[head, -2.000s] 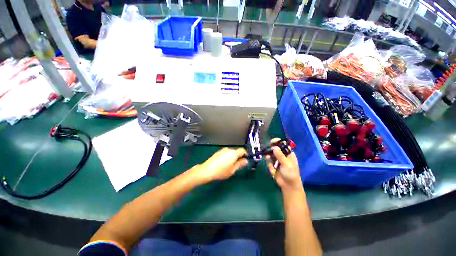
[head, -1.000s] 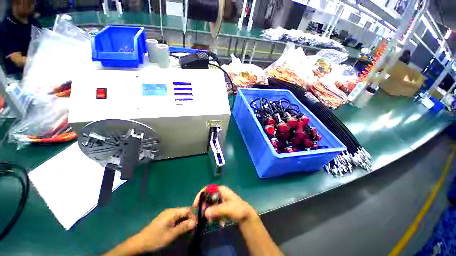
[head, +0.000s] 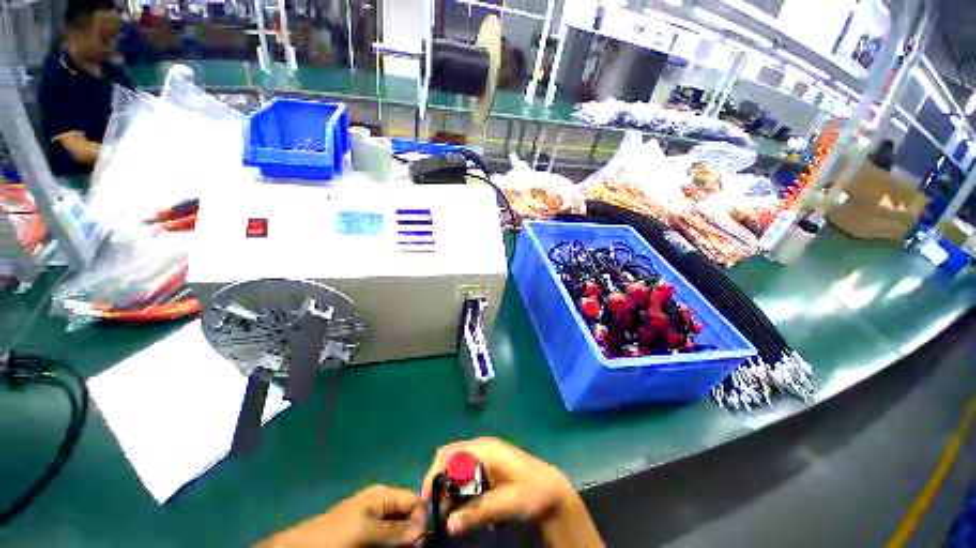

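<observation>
My right hand (head: 512, 484) holds a black cable assembly with a red-capped connector (head: 462, 468) at the bench's front edge. My left hand (head: 377, 518) is beside it, its fingertips at the black cable; the grip is partly hidden. The winding machine (head: 353, 230) stands behind, with its grey disc (head: 284, 326) at left and the metal tying slot (head: 476, 353) at right, no cable in it. The blue bin (head: 642, 377) to the right holds coiled black cables with red connectors (head: 640, 310).
A white paper (head: 171, 412) lies at left, with another black cable (head: 77, 423) at the left edge. A black cable bundle (head: 728, 305) lies right of the bin. Bagged orange wires (head: 631, 187) lie behind. A small blue bin (head: 294, 139) sits on the machine. A person (head: 80, 96) is at the upper left.
Both hands have left the tying slot with the cable and come back to the bench's front edge. The view has turned right. Over the last second the hands stay together at the cable.
</observation>
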